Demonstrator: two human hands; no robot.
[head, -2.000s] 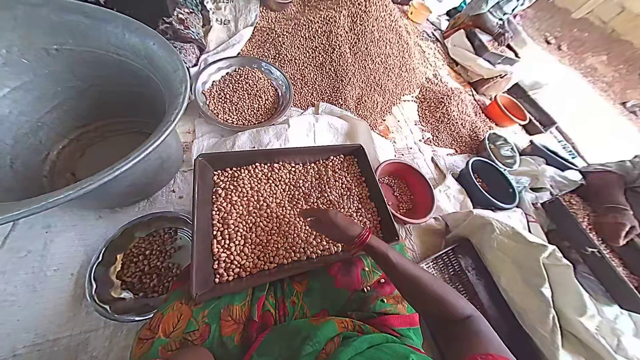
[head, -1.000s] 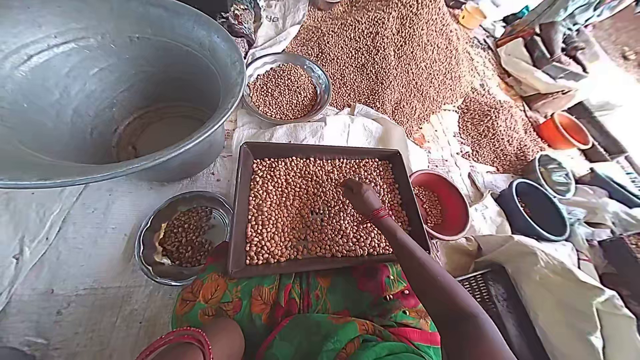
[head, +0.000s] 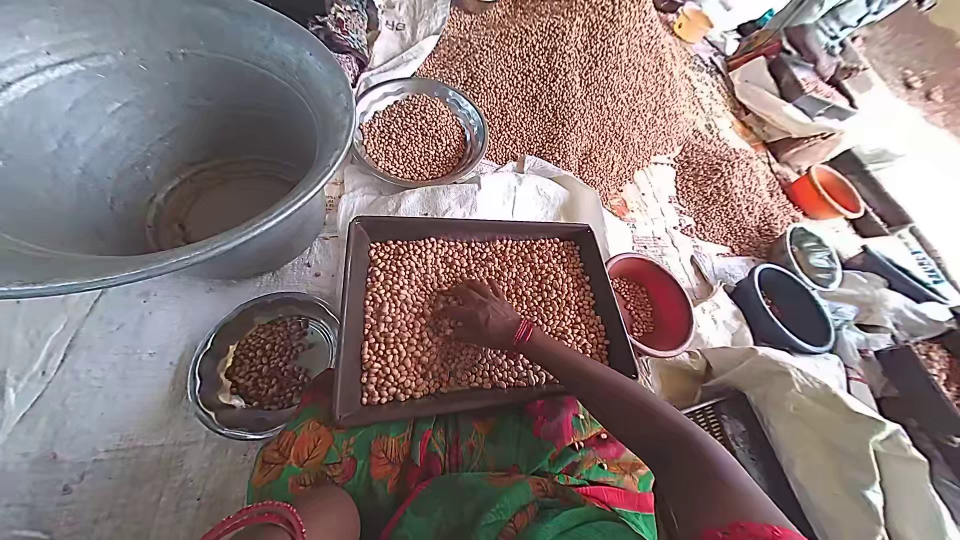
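Observation:
My right hand point(head: 480, 311), with red bangles at the wrist, rests palm down on light-brown round nuts point(head: 420, 277) spread in a dark rectangular tray point(head: 480, 226). Its fingers are spread and touch the nuts; whether any lie under the palm is hidden. The tray sits at my lap, over a green floral cloth point(head: 360, 457). Of my left arm only a part with red bangles shows at the bottom edge, and the left hand is out of view. Left of the tray is a metal dish point(head: 206, 360) with darker nuts point(head: 270, 364).
A large metal basin point(head: 300, 232) stands at the left. Beyond the tray are a steel bowl point(head: 472, 142) of nuts and a large nut heap point(head: 570, 82). A red bowl point(head: 671, 307), a dark bucket point(head: 787, 307) and an orange bowl point(head: 829, 191) stand at the right. A person's legs show at the top right.
My right hand has moved from the tray's right part toward its middle, and its fingers are now more spread. The view has shifted.

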